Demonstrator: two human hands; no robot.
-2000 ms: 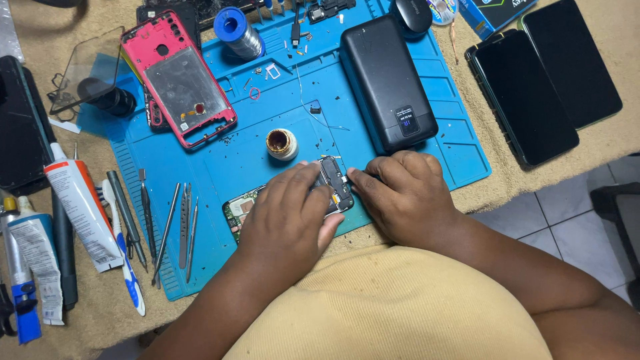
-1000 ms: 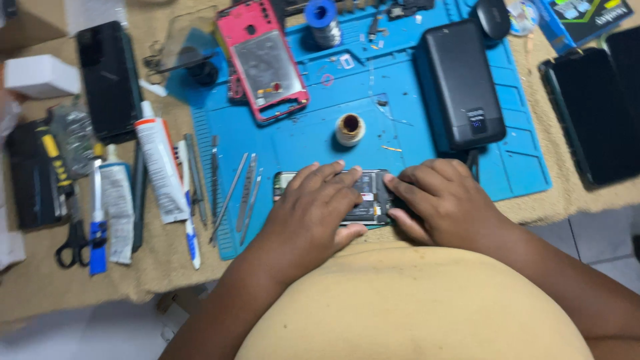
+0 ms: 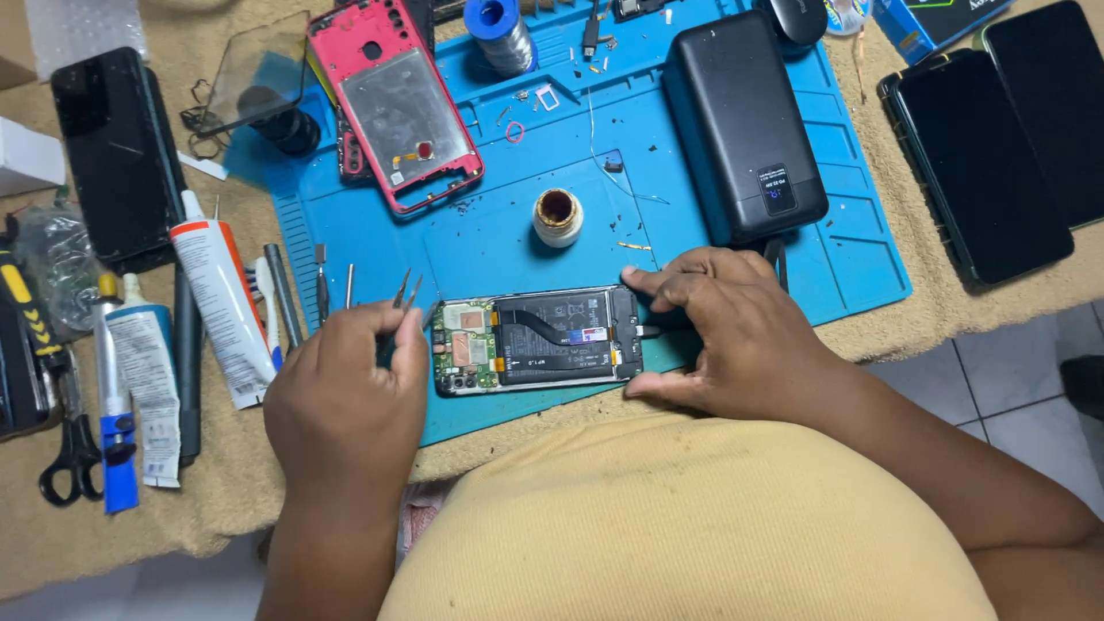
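An opened smartphone (image 3: 539, 338) lies on the blue repair mat (image 3: 517, 259) near its front edge, its circuit board, battery and black flex cable bare. Metal tweezers (image 3: 408, 291) stick up between the thumb and fingers of my left hand (image 3: 349, 388), just left of the phone. My right hand (image 3: 733, 332) rests at the phone's right end, thumb and fingertips at its corners. A cable plug (image 3: 649, 330) sits at that end of the phone, and the cable runs under my right hand. Behind the phone stands a small open jar (image 3: 558, 218) with brown residue.
A black power bank (image 3: 746, 129) and a red phone back housing (image 3: 397, 103) lie on the mat, with a solder spool (image 3: 502, 39) behind. At left are glue tubes (image 3: 220, 302), scissors (image 3: 71, 457) and a phone (image 3: 116, 155). Two dark phones (image 3: 975, 164) lie at right.
My left hand has come off the phone to its left side and now holds tweezers. The phone's board and battery, earlier largely covered by the hand, are in sight. My right hand stays at the phone's right end.
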